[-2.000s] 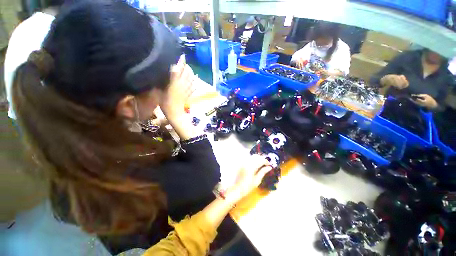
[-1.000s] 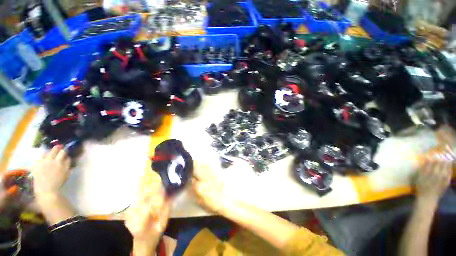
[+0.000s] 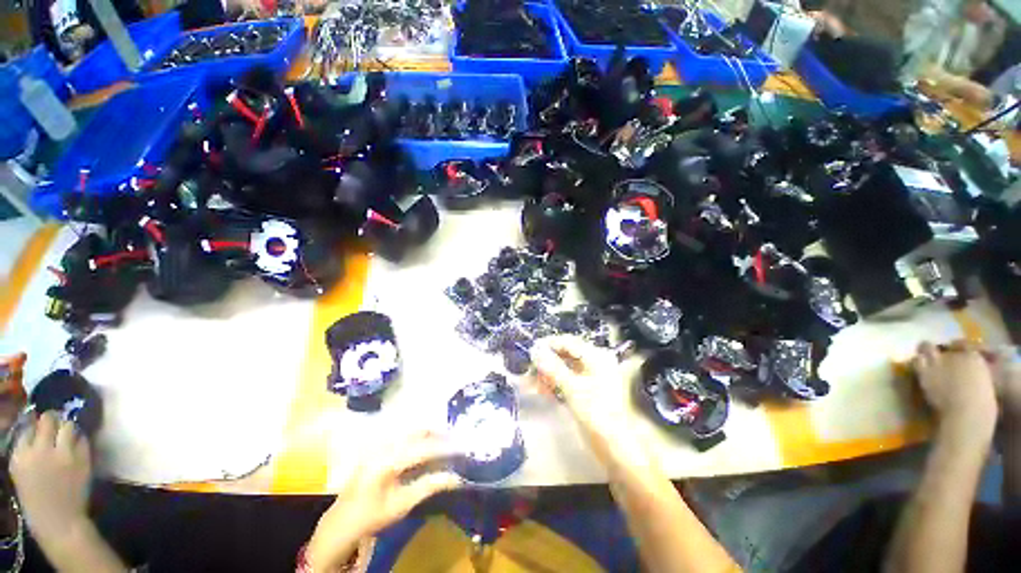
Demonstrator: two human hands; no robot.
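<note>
A round black housing (image 3: 486, 431) with a bright silver face is near the bench's front edge. My left hand (image 3: 392, 484) has its fingers against the left side of this housing and holds it. My right hand (image 3: 582, 386) is at the front of the loose pile of small silver-and-black modules (image 3: 509, 297); its fingertips touch the pile, and whether they pinch a module cannot be told. Another black housing with a white notched disc (image 3: 364, 360) sits on the bench to the left, touched by no hand.
Dark housings with red wires (image 3: 258, 134) are heaped behind. A part-finished unit (image 3: 683, 394) lies right of the modules. Blue bins (image 3: 509, 84) stand behind the heap. A neighbour's hand (image 3: 50, 459) is on a dark part at left; another person's hand (image 3: 957, 386) is at right.
The view has steadied. A housing was between my hands; one now stands alone on the bench. My left hand has moved right to another housing, and my right hand has moved to the module pile.
</note>
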